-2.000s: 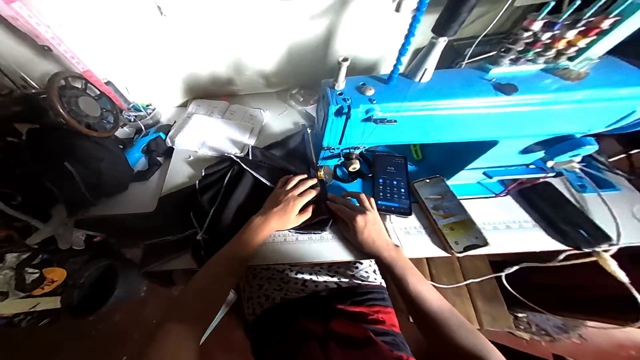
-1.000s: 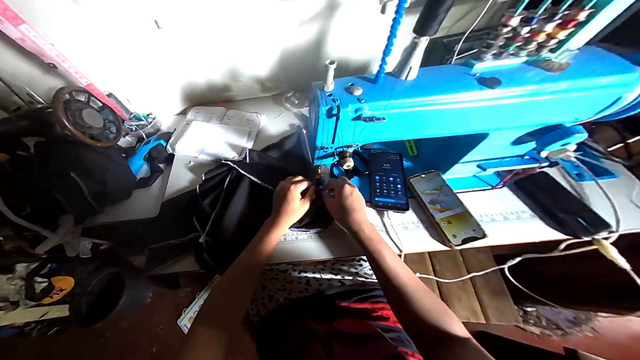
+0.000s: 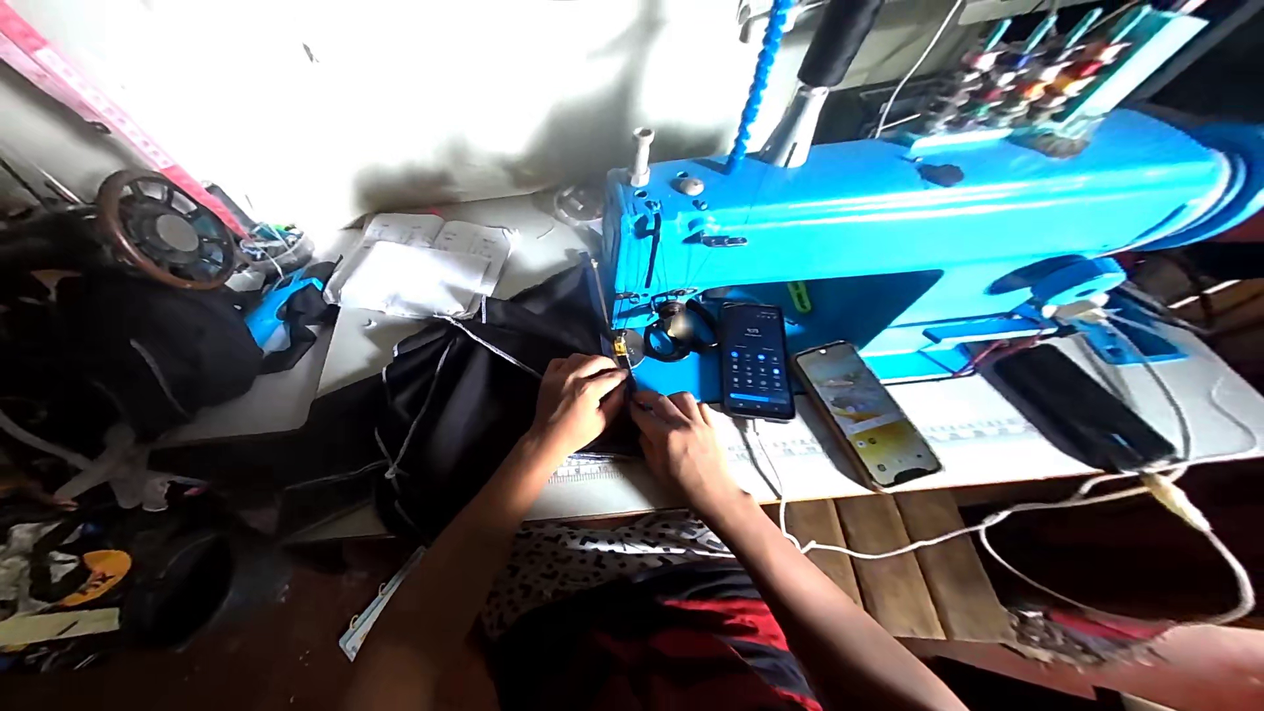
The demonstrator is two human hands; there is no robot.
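Black fabric (image 3: 464,395) with pale overlocked edges lies over the table left of the blue sewing machine (image 3: 889,217) and runs up to its needle area. On the fabric, just in front of the presser foot, rests my left hand (image 3: 578,400), its fingers bent against the cloth. My right hand (image 3: 676,430) is close beside it, with fingertips on the right edge of the cloth. The fingertips of both hands nearly meet, and whether they pinch the fabric is hard to see. The needle itself cannot be made out.
Two lit smartphones (image 3: 757,360) (image 3: 869,415) lie right of my hands, with a black power bank or phone (image 3: 1076,407) farther right. White cables (image 3: 889,548) hang over the table's front edge. An open notebook (image 3: 425,267) lies behind the fabric. A brown handwheel (image 3: 166,230) stands at left.
Both hands were drawn together at the presser foot one second ago; now they lie flatter and a little nearer the table's front edge. The fabric remains under them.
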